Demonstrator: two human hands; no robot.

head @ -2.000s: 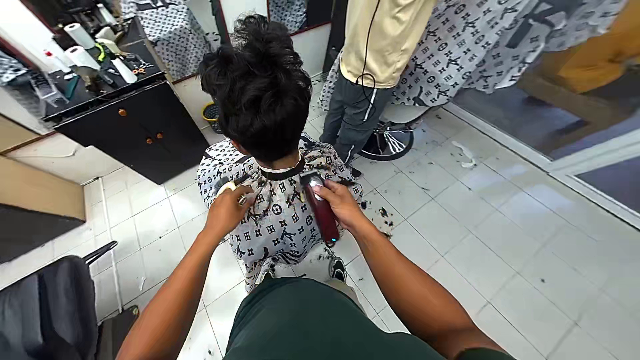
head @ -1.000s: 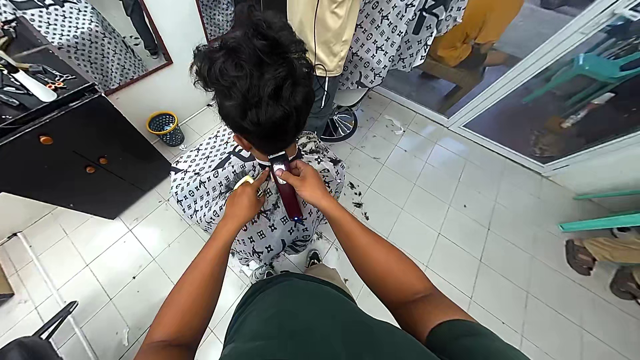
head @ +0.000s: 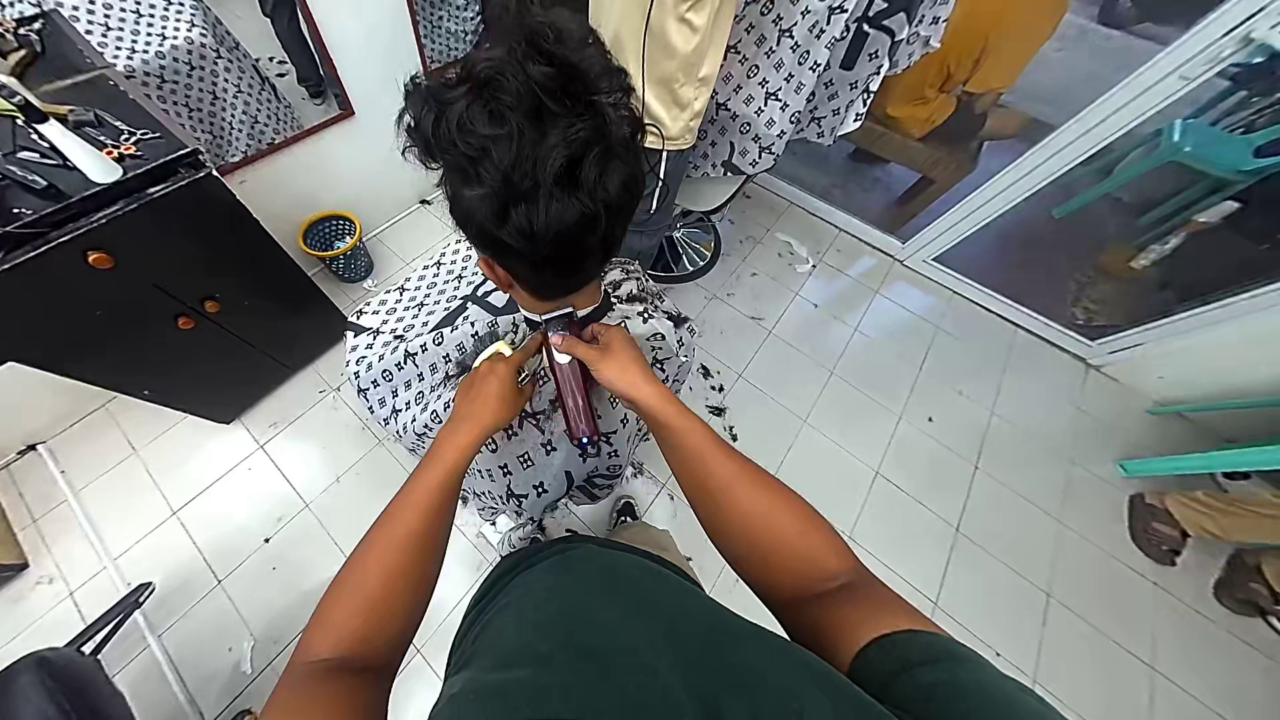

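A seated person with dark wavy hair (head: 535,150) faces away from me, draped in a white patterned barber's cape (head: 430,370). My right hand (head: 615,365) grips a dark red hair clipper (head: 572,385); its blade end is up at the nape, by the neck band, and a small blue light shows at its lower end. Close to its left side is my left hand (head: 495,390), holding a pale yellow object (head: 493,352) that looks like a brush, partly hidden by the fingers. A finger of that hand reaches to the clipper's upper part.
At the left stands a black cabinet (head: 130,300) with scissors (head: 128,135) and other tools on top. A small basket (head: 337,245) is on the tiled floor. Another person in a beige top (head: 690,70) stands beyond. Cut hair lies around. Someone's sandalled feet (head: 1160,530) show at right.
The clipper has moved from the right side of the caped back to the middle of the nape. My hands, apart two seconds ago, are now close together. The view has shifted right.
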